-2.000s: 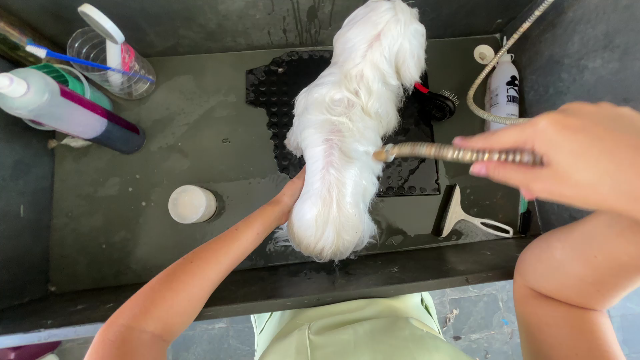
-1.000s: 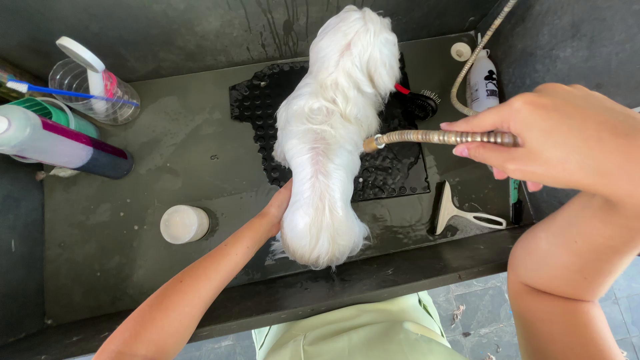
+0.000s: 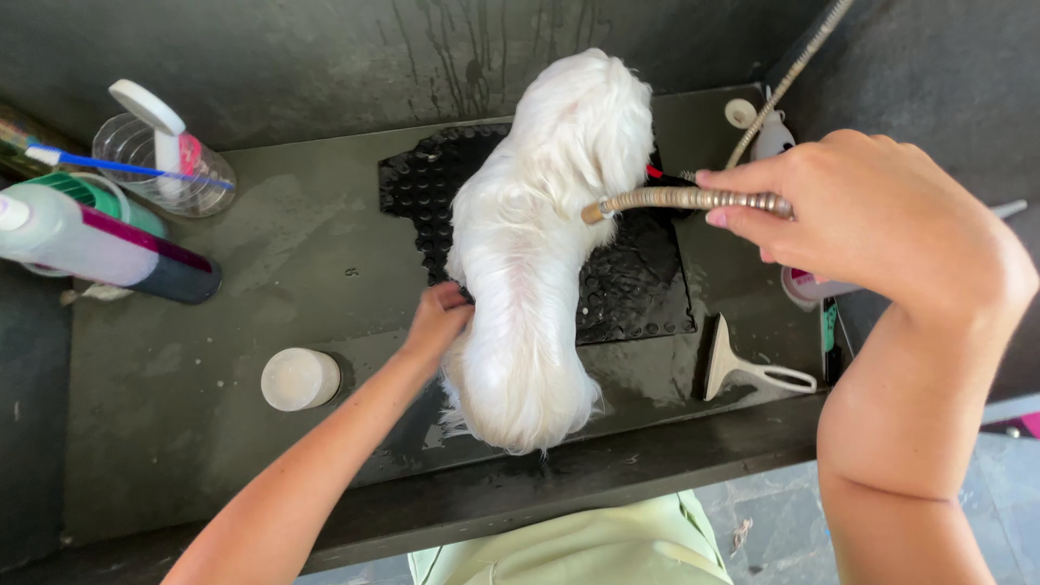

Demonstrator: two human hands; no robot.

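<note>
A wet white long-haired dog [image 3: 528, 284] stands in the middle of the tub, partly on a black studded rubber mat [image 3: 642, 284], seen from above. My right hand [image 3: 845, 211] is closed around a ribbed flexible metal hose [image 3: 674, 198], whose brass-coloured end is at the right side of the dog's back. Water flow from the end cannot be made out. My left hand [image 3: 439, 321] is at the dog's left flank, its fingers bent and partly hidden by the fur; whether they grip anything does not show.
At the left are a pump-style bottle with dark liquid [image 3: 122, 244], a clear plastic jar [image 3: 203, 179], a blue toothbrush [image 3: 130, 168] and a green container [image 3: 134, 211]. A white cup [image 3: 301, 379] stands left of my forearm. A small squeegee [image 3: 751, 366] lies right, by the tub's front ledge [image 3: 569, 471].
The hose end remains by the dog's back in my right hand. My left hand stays along the dog's left side, with its fingers now more visible.
</note>
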